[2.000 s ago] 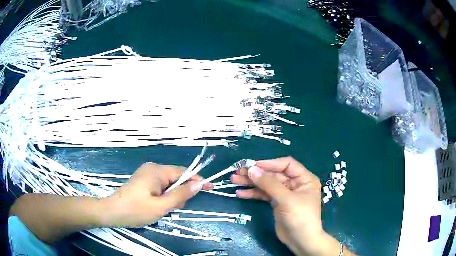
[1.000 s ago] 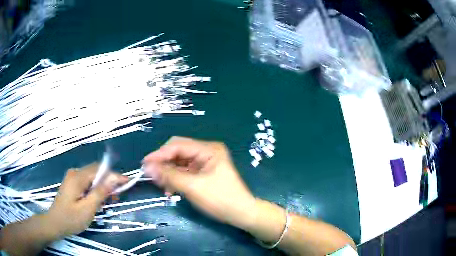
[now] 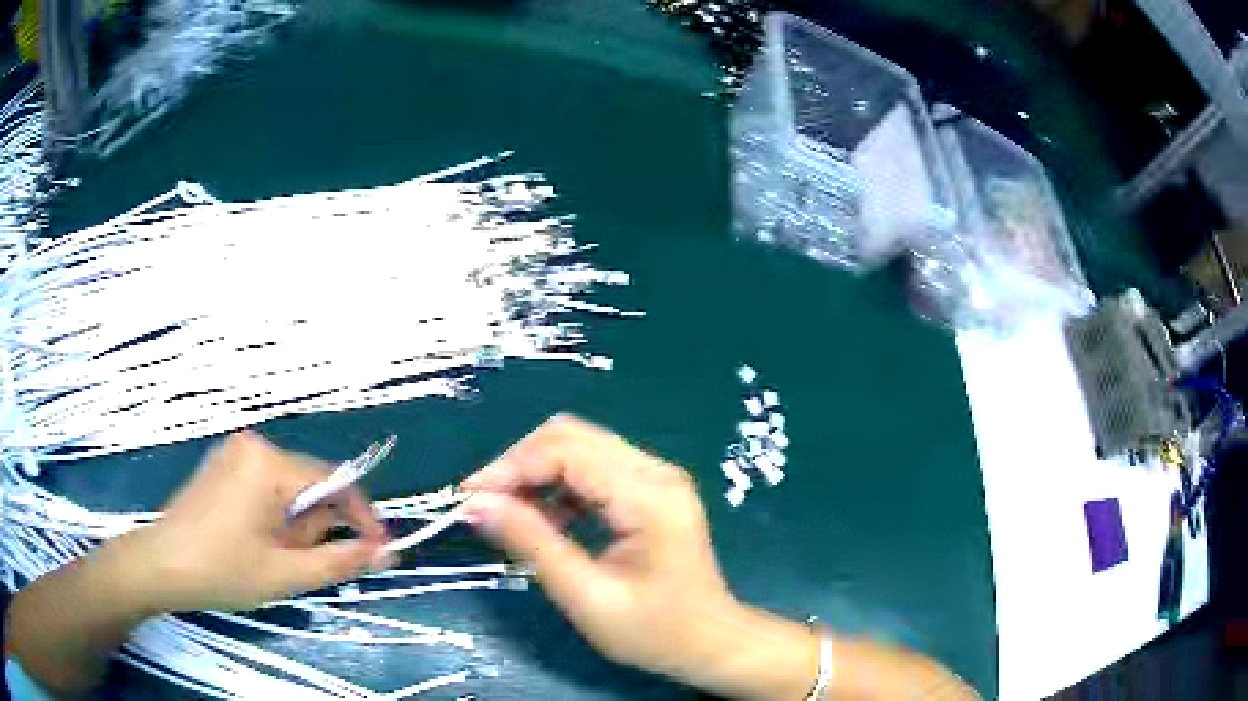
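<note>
My left hand (image 3: 260,527) is at the lower left, closed on a few white cables; short ends (image 3: 345,479) stick up between its thumb and fingers. My right hand (image 3: 595,527) pinches the end of one white cable (image 3: 427,529) that runs across from my left hand; its tip is hidden by the fingers. A large pile of white cables (image 3: 274,301) lies beyond the hands, tips to the right. A smaller loose group of cables (image 3: 411,633) lies below and under the hands. A small heap of white pieces (image 3: 757,441) lies right of my right hand.
Clear plastic bins (image 3: 835,158) with small parts stand at the far right. A white sheet (image 3: 1033,548) holds a grey metal device (image 3: 1125,373) and a purple square (image 3: 1106,534). Small dark and gold parts (image 3: 712,21) lie at the far edge. Clear crumpled plastic (image 3: 192,55) lies far left.
The view has turned to the right, so the pile and white pieces appear further left than two seconds ago. My right hand's fingertips have moved from a connector end to pinching a cable near my left hand.
</note>
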